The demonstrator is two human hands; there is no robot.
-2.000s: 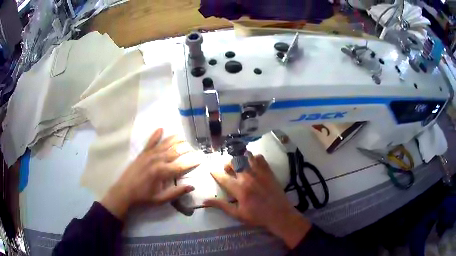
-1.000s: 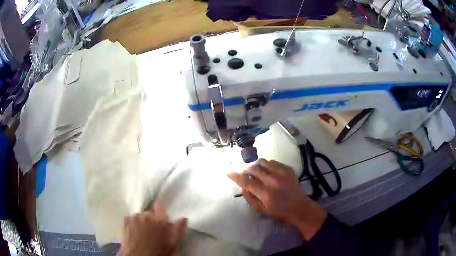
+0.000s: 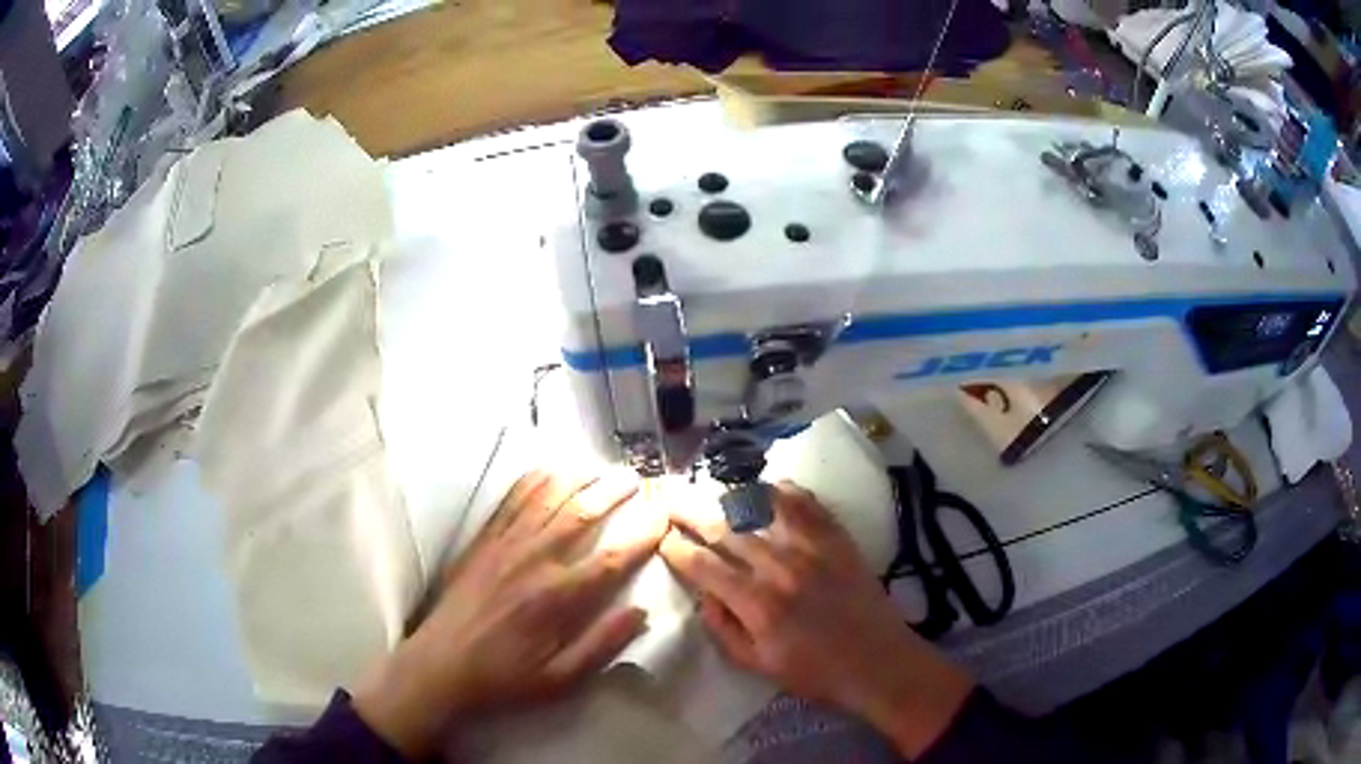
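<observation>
A cream garment panel (image 3: 306, 478) lies left of the needle and runs under my hands towards the front edge. A whiter piece lies under my fingers and right of the presser foot (image 3: 651, 457), bright in the lamp light. My left hand (image 3: 523, 597) lies flat on the cloth, fingers spread, just left of and below the needle. My right hand (image 3: 791, 597) presses the cloth just right of and below the needle, its fingertips partly behind the dark knob. The sewing machine (image 3: 955, 299) stands over the work. The cloth edge at the needle is lost in glare.
A stack of cut panels (image 3: 135, 299) lies at the left. Black shears (image 3: 948, 552) lie right of my right hand. A cone (image 3: 1037, 411) lies under the machine arm. Small scissors (image 3: 1216, 485) lie far right. Dark fabric (image 3: 806, 33) lies behind the machine.
My left hand has moved from the front edge up beside the needle. The panel at the left has shifted and turned with the cloth. My right hand stays near the needle.
</observation>
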